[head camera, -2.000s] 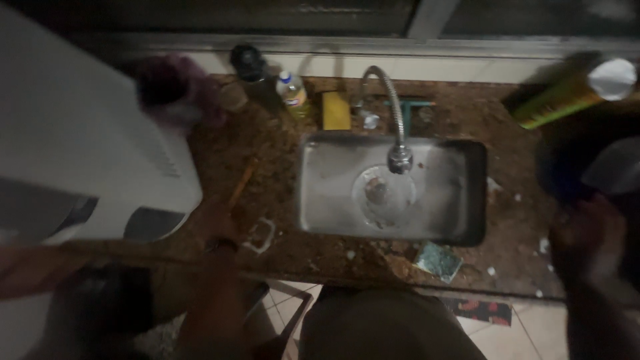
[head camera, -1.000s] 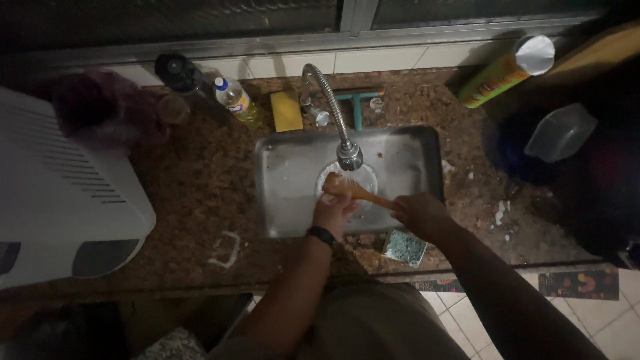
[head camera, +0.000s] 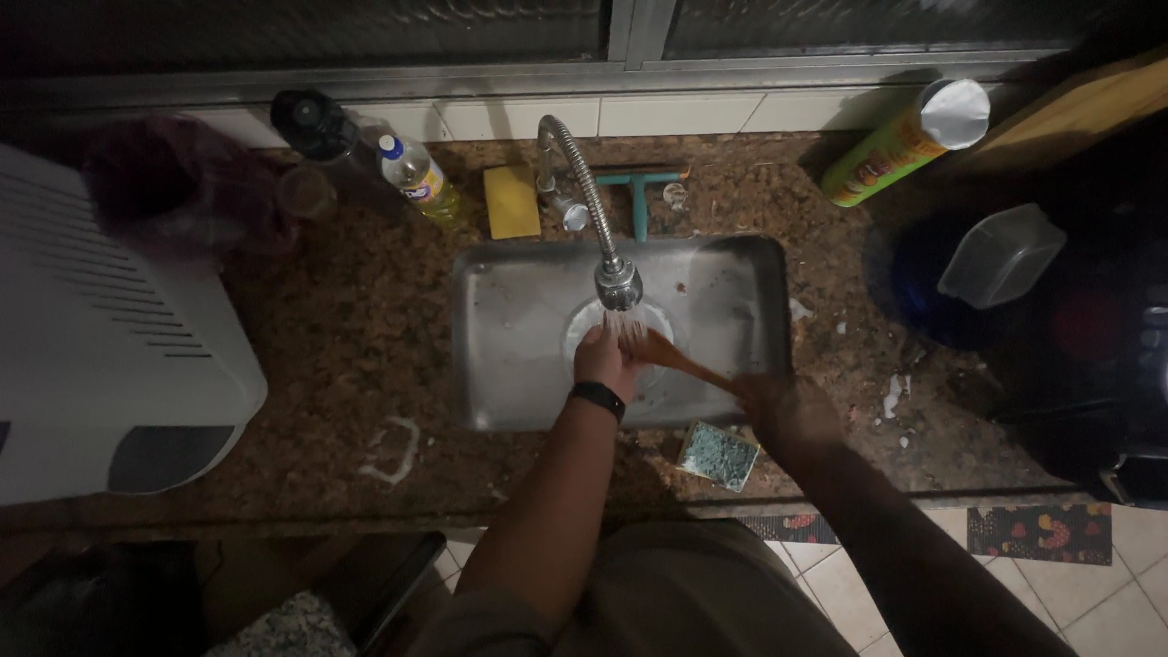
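Observation:
A wooden spoon [head camera: 686, 363] slants across the steel sink [head camera: 511, 365]. Blurred by motion, my right hand [head camera: 792, 411] is closed on its handle at the basin's right edge. My left hand [head camera: 604, 358], with a dark band on the wrist, is at the spoon's head under the running water; its fingers are partly hidden, so whether they grip the head is unclear. Water falls from the flexible metal faucet [head camera: 619, 285] onto hand and spoon. A wet scouring sponge [head camera: 719, 454] lies on the counter at the sink's front edge.
Behind the sink are a yellow sponge [head camera: 512, 202], a teal squeegee [head camera: 640, 205] and a dish soap bottle [head camera: 420, 178]. A white appliance [head camera: 137, 347] stands left. On the right are a green canister [head camera: 881, 155] and a clear plastic container [head camera: 1002, 255]. Foam [head camera: 892, 397] spots the granite counter.
Two seconds ago my hands were apart on either side of the sink; now both are at the spoon under the faucet. Since one second ago they have stayed there. The view has shifted.

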